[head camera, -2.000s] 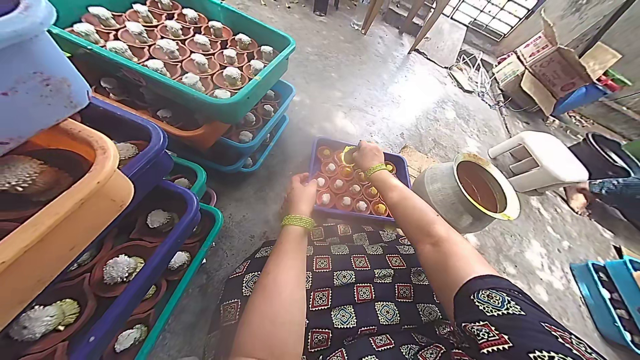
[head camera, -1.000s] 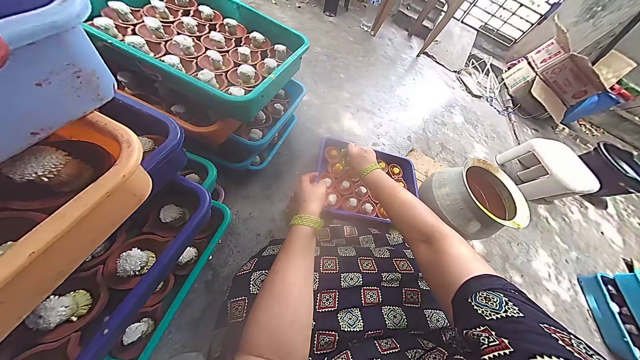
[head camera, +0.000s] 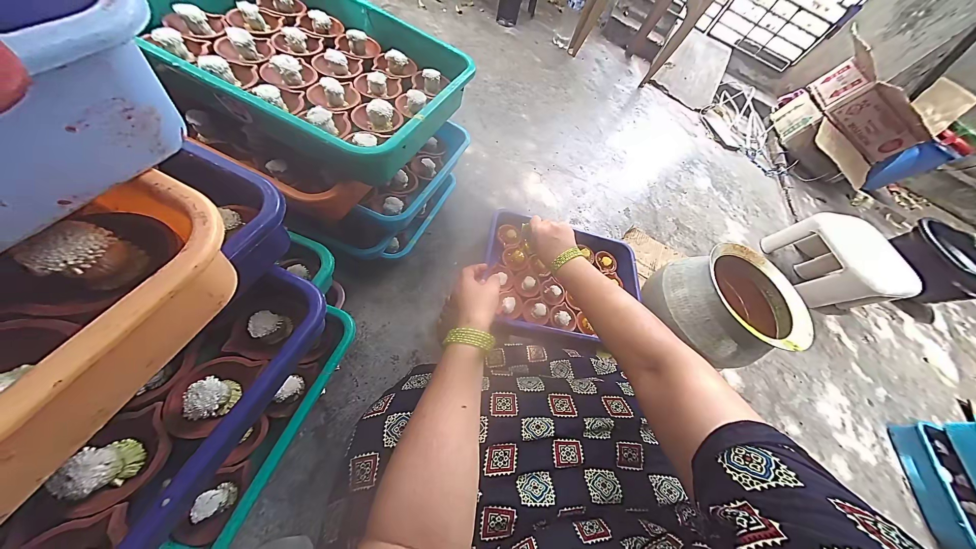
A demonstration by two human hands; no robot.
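Note:
A purple plastic tray [head camera: 631, 278] on the floor holds rows of small clay cups, several with a white lump [head camera: 529, 284] inside and others with yellow or orange contents [head camera: 606, 261]. My left hand [head camera: 474, 296] is over the tray's left edge, its thumb and fingertips close together near a white lump; whether it grips one is not clear. Over the tray's upper part is my right hand [head camera: 550, 240], fingers bent down at the cups, with something yellow-green by the fingertips. To the right stands a metal pot [head camera: 686, 309] with reddish-brown contents.
Stacked green [head camera: 412, 152], orange [head camera: 114, 320] and purple [head camera: 252, 427] trays of clay cups with white-topped pieces rise at left. A light-blue tub [head camera: 84, 122] sits above some. Right of the pot are a white plastic stool [head camera: 846, 252] and cardboard boxes [head camera: 877, 122]. Blue trays [head camera: 915, 465] lie lower right.
My right hand has shifted left across the upper part of the tray since two seconds ago. A person's hand and leg at the far right have gone out of view.

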